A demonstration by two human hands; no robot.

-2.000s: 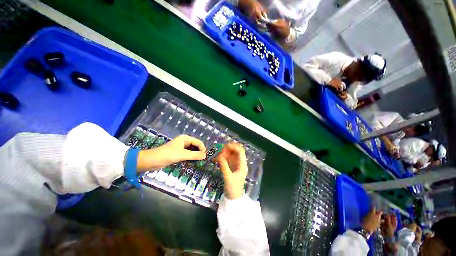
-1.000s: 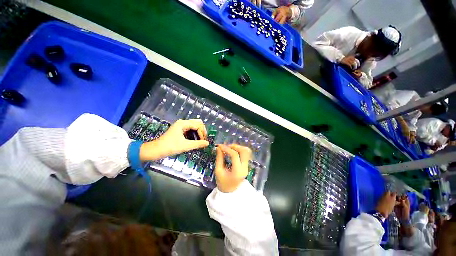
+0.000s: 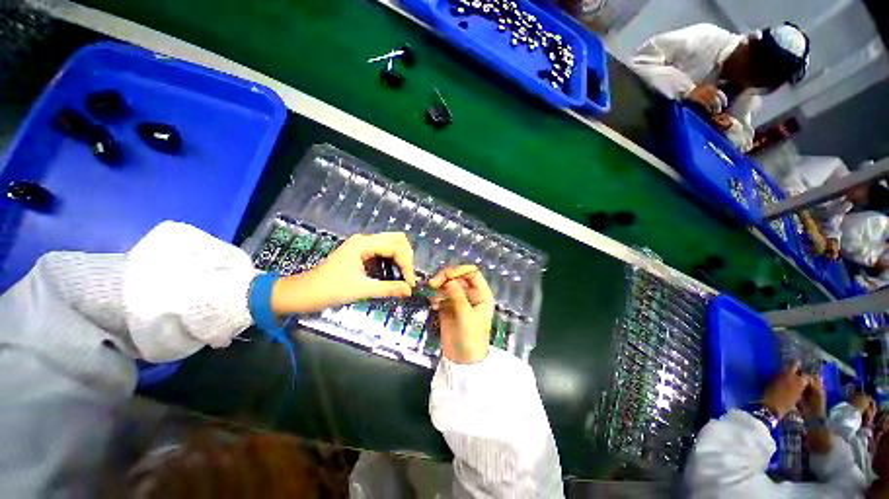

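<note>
My left hand (image 3: 359,273), with a blue wrist strap (image 3: 263,302), holds a black plastic housing (image 3: 387,268) in its curled fingers, above the blister tray. My right hand (image 3: 462,307) is just to its right, thumb and fingertips pinched together close to the left fingertips. A small piece is between the two hands, too small and blurred to name. The clear blister tray (image 3: 336,180) lies under both hands, with green circuit boards (image 3: 292,246) in its lower slots.
A blue bin (image 3: 195,210) with several black housings stands at the left. Beyond a pale rail, the green conveyor (image 3: 322,73) carries black parts (image 3: 438,116). A second blister tray (image 3: 651,365) and a blue bin (image 3: 743,356) lie at the right, beside a co-worker's hands. Other co-workers sit across the belt.
The black parts on the belt have shifted left in view. My right hand has moved slightly right and stays near my left hand. The green board seen earlier between the fingers is now hardly visible.
</note>
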